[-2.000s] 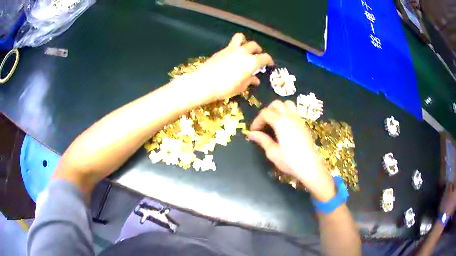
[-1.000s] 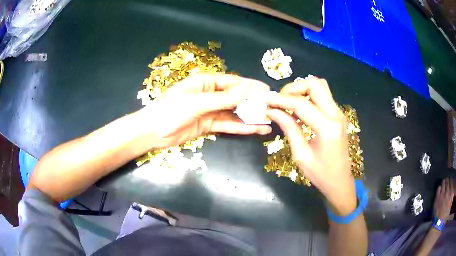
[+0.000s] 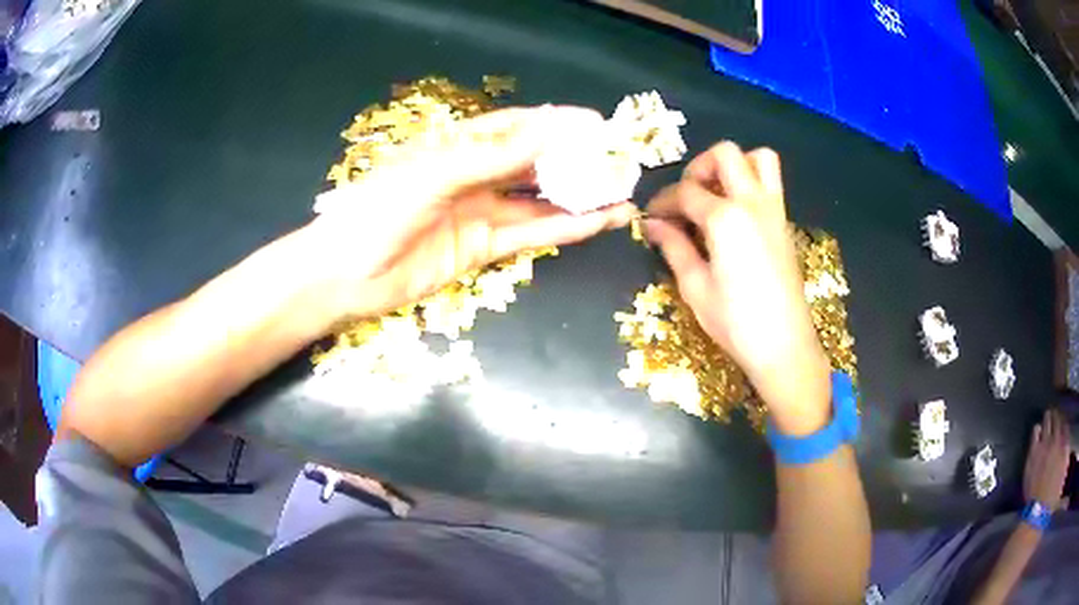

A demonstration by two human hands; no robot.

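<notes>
My left hand [image 3: 438, 219] holds a white plastic housing [image 3: 588, 173] between thumb and fingers, above the bench; the housing looks overexposed. My right hand [image 3: 740, 266], with a blue wristband [image 3: 816, 435], pinches a small gold contact piece [image 3: 638, 225] just below and right of the housing. The left pile of gold pieces [image 3: 408, 109] lies partly under my left hand and forearm. The right pile of gold pieces [image 3: 672, 352] lies partly under my right hand. Another white housing [image 3: 650, 128] rests just beyond the held one.
Several white housings [image 3: 936, 336] stand spaced at the right. A blue sheet [image 3: 870, 89] lies upper right, beside a dark board's edge [image 3: 698, 30]. A clear plastic bag [image 3: 59, 53] is upper left. Another person's hand [image 3: 1047, 461] rests at the right edge.
My left hand has come back from the far side with a white housing. My right hand has moved from beside the left pile to the housing, and now holds a gold piece slightly away from it.
</notes>
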